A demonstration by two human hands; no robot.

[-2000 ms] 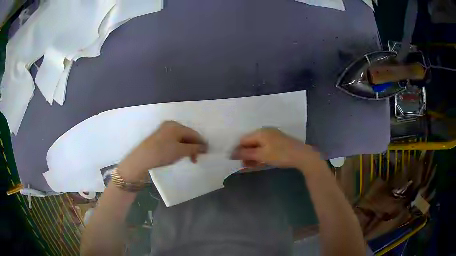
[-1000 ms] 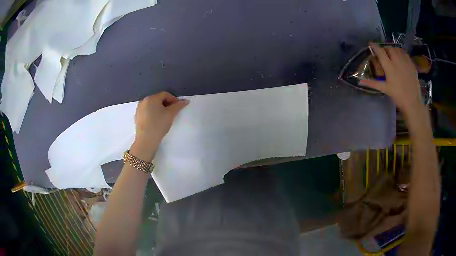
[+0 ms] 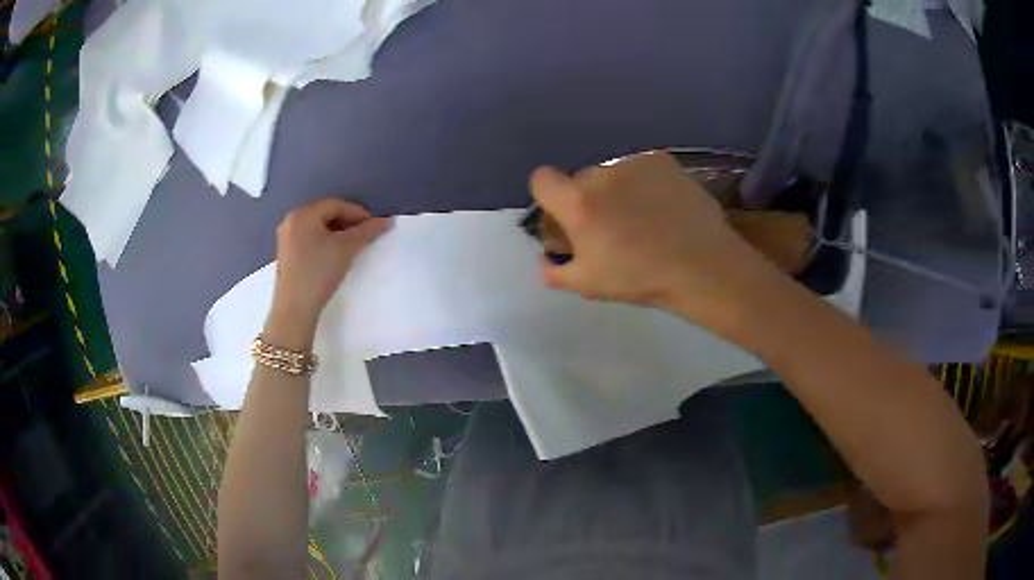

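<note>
A cut white garment panel (image 3: pixel 437 283) lies flat along the near edge of the ironing table, its notched side towards me and one corner hanging over the edge. My left hand (image 3: pixel 323 255) rests on the panel's far edge, thumb and fingertips pinched together there. Whether tape is between the fingers I cannot tell. My right hand (image 3: pixel 635 227) is closed round the handle of the steam iron (image 3: pixel 777 232), which stands over the right part of the panel at its far edge. The hand and forearm hide much of the iron.
Overlapping white cut panels (image 3: pixel 227 91) lie at the far left of the grey-purple table (image 3: pixel 510 102). A thick grey hose (image 3: pixel 807 108) and a thin pale cord run from the iron. Yellow wire baskets (image 3: pixel 170 476) hang below both front corners. More white fabric lies at the far right.
My right hand has taken hold of the iron and brought it left from the table's right side onto the panel. My left hand stays at the panel's far edge. The view has shifted right.
</note>
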